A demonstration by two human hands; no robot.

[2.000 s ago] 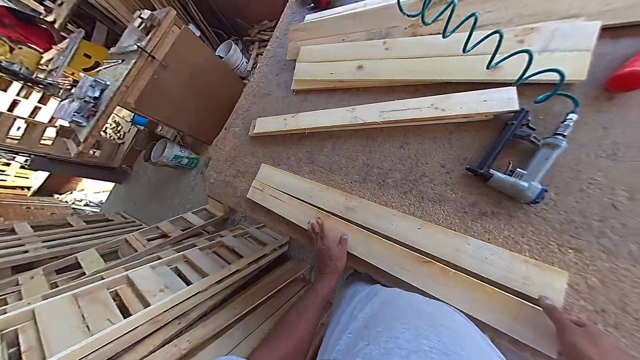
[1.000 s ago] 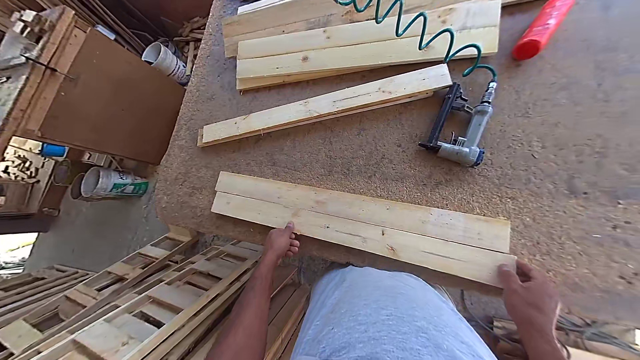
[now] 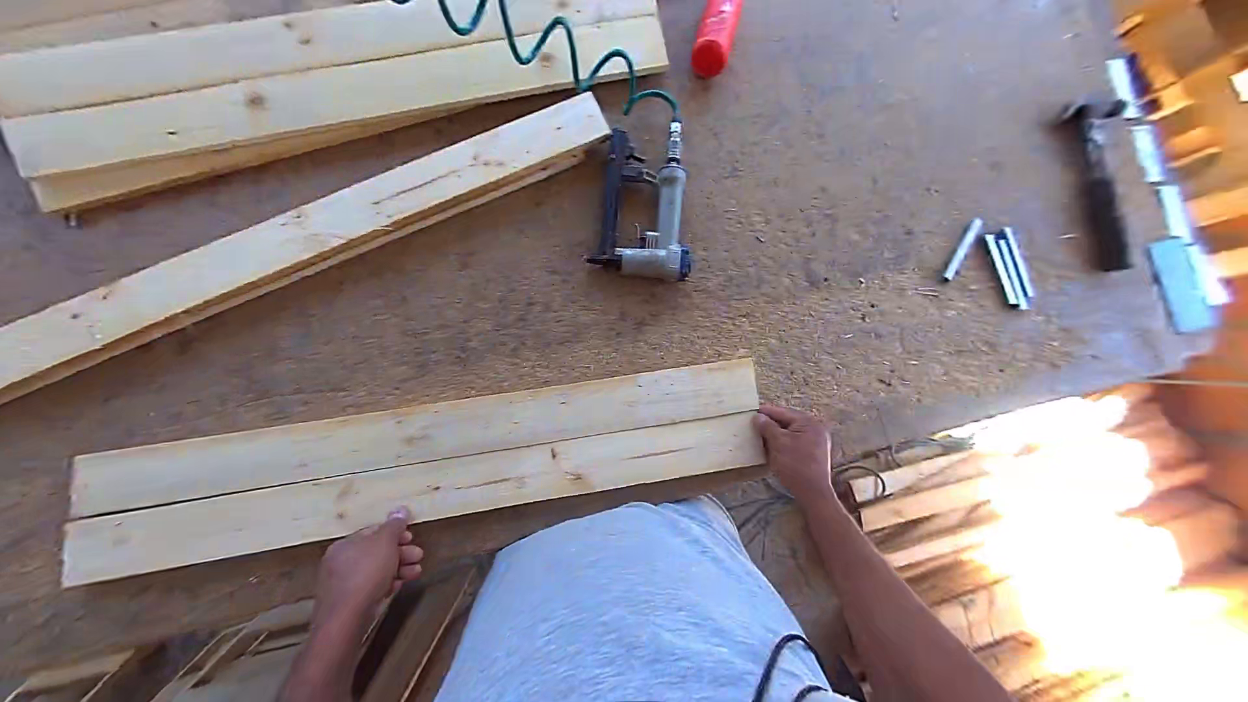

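Two pale wooden boards lie side by side near the table's front edge, the far board point(image 3: 419, 429) and the near board point(image 3: 419, 497), with a thin gap showing at their left part. My left hand point(image 3: 375, 561) has its thumb on the near board's front edge and its fingers below. At the boards' right end, my right hand point(image 3: 799, 448) grips the corner of the near board, fingertips close to the seam. Beyond them a pneumatic stapler point(image 3: 648, 219) lies on its side, joined to a green coiled air hose point(image 3: 556, 39).
Stacked boards point(image 3: 322, 88) and a narrower pair point(image 3: 302, 234) lie at the back left of the worktable point(image 3: 829, 292). A red object point(image 3: 717, 39), staple strips point(image 3: 1009, 268) and a hammer point(image 3: 1102, 185) are further right. Slatted wood point(image 3: 936, 507) stands below the right edge.
The gap between the two boards has narrowed since the earliest frame. My right hand has shifted from the near board's front corner to its end, by the seam. The view has swung right.
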